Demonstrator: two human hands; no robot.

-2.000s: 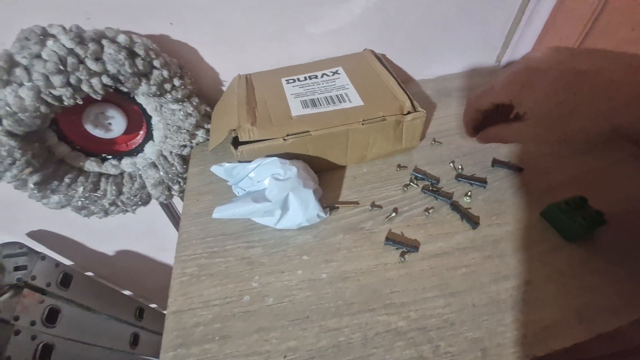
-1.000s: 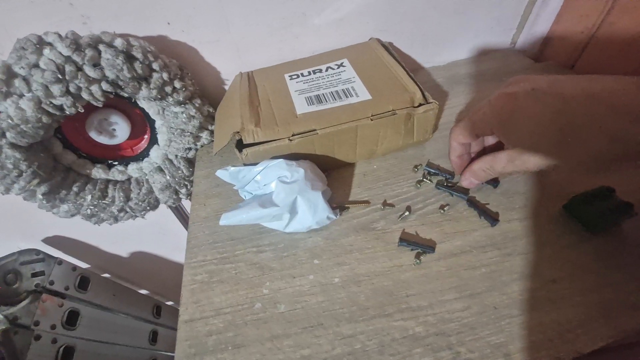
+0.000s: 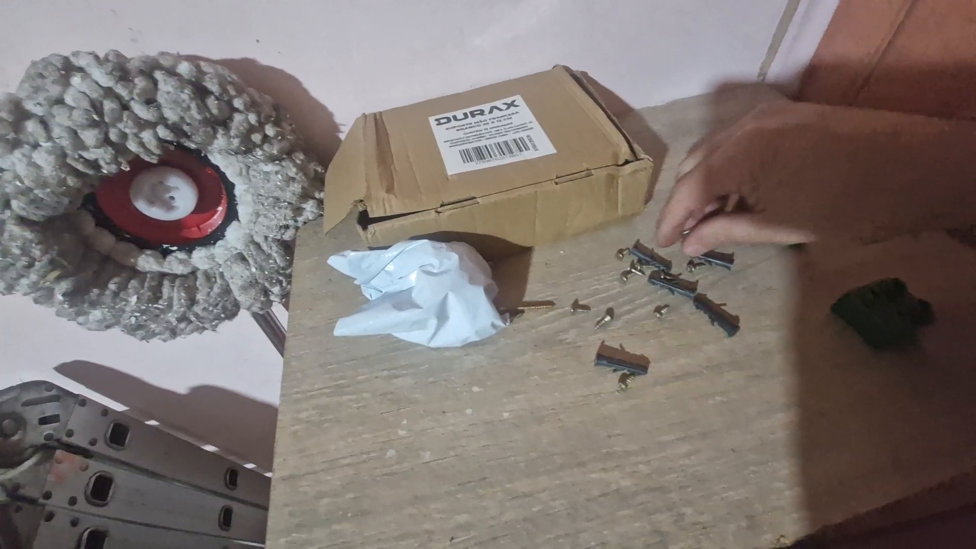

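My right hand (image 3: 720, 210) reaches in from the right, fingertips pinched together just above a grey wall plug (image 3: 650, 255). Between the fingers shows a small metallic piece, too blurred to name surely. Below the hand lie more grey plugs, among them one (image 3: 717, 314) slanting and another (image 3: 713, 259) partly under the hand. A separate plug (image 3: 621, 358) lies lower, beside a short screw (image 3: 625, 381). Several short brass-coloured screws are scattered around, including one (image 3: 604, 317) left of the plugs. A longer screw (image 3: 534, 305) touches crumpled white plastic (image 3: 427, 293). My left hand is out of view.
A Durax cardboard box (image 3: 503, 198) stands at the back of the wooden surface (image 3: 534, 457). A dark green object (image 3: 883, 313) lies in shadow at right. A round grey mop head (image 3: 69, 114) hangs at left above a folded metal ladder (image 3: 152, 473). A pale wall is behind.
My right hand came in from the upper right down to the plugs, then lifted back slightly up and right. The box, plastic and lower plug have stayed put.
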